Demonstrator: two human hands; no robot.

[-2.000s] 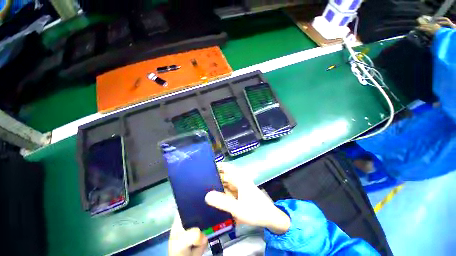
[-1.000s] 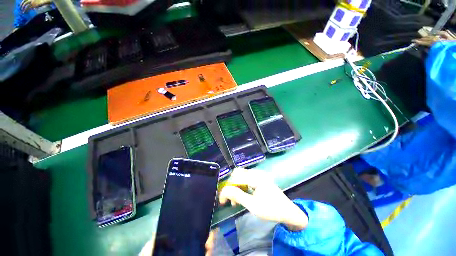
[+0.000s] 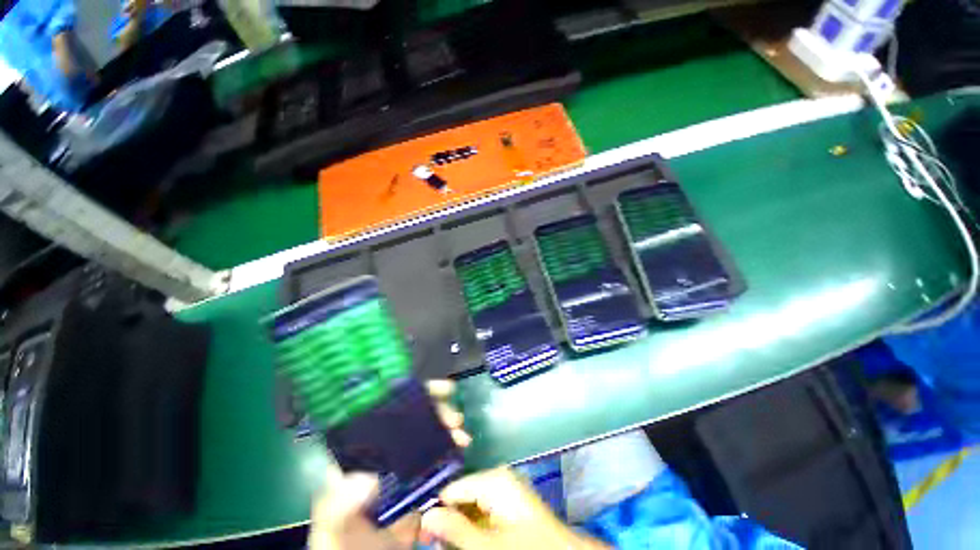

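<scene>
A smartphone (image 3: 371, 392), blurred, shows green text lines on its upper screen. My left hand (image 3: 349, 510) holds it tilted over the left part of the black phone tray (image 3: 408, 290), with fingertips around its right edge. My right hand (image 3: 500, 516) is at its bottom end, fingers closed on a small dark and yellowish piece, too blurred to name surely. Three phones with green text lie in the right slots: one (image 3: 505, 312), a middle one (image 3: 589, 281) and a right one (image 3: 675, 249). The held phone hides most of the leftmost slot.
An orange mat (image 3: 484, 161) with small dark and silver parts lies behind the tray. A thick black tray stack (image 3: 134, 408) stands left. White cable (image 3: 924, 172) and a white block tower (image 3: 849, 32) are at right. Black trays (image 3: 795, 451) sit low right. Other people's sleeves show at the edges.
The held phone's screen has gone from dark to green text lines, and the phone is now tilted left. My right hand has moved to its bottom end. The view has shifted, showing the left stack.
</scene>
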